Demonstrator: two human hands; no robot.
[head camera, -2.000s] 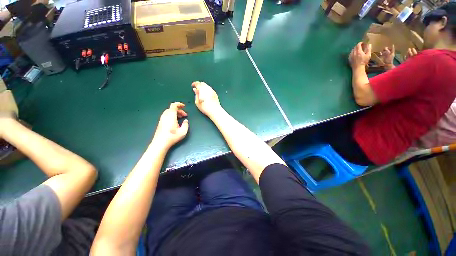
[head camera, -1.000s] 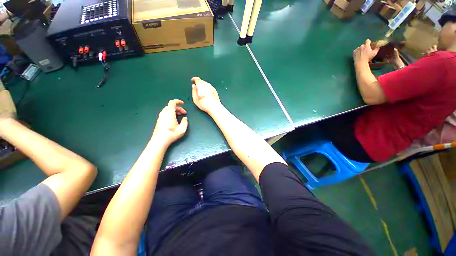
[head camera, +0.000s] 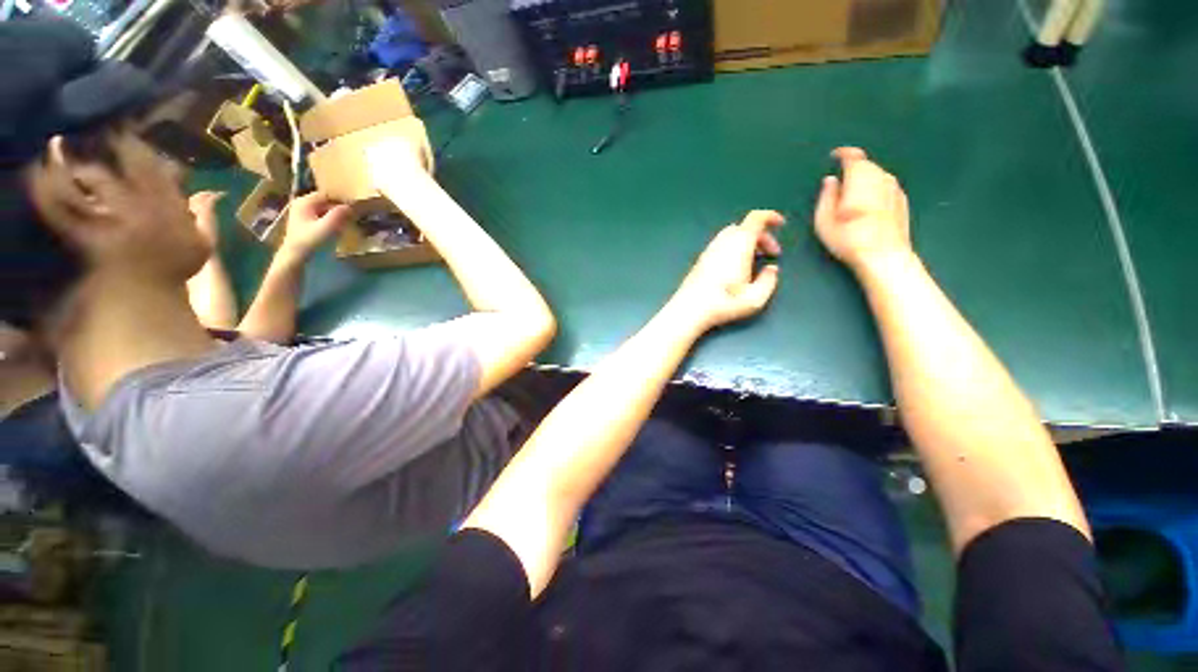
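Observation:
My left hand (head camera: 736, 273) rests over the green bench top (head camera: 578, 236), bare, its fingers loosely curled and apart, holding nothing. My right hand (head camera: 865, 210) is to its right and a little farther from me, palm turned inward, fingers loosely bent, also holding nothing. The two hands do not touch each other. No box or cable is in either hand.
A person in grey at the left holds the lid of an open mailer box (head camera: 381, 142). A black case with red terminals (head camera: 618, 50) and a short test lead (head camera: 610, 125) stand beside a large carton (head camera: 821, 29). A blue stool (head camera: 1140, 525) is at the lower right.
The view has swung left, bringing the person in grey and the open box into sight; the person in red has left view. My hands keep nearly the same pose, still empty.

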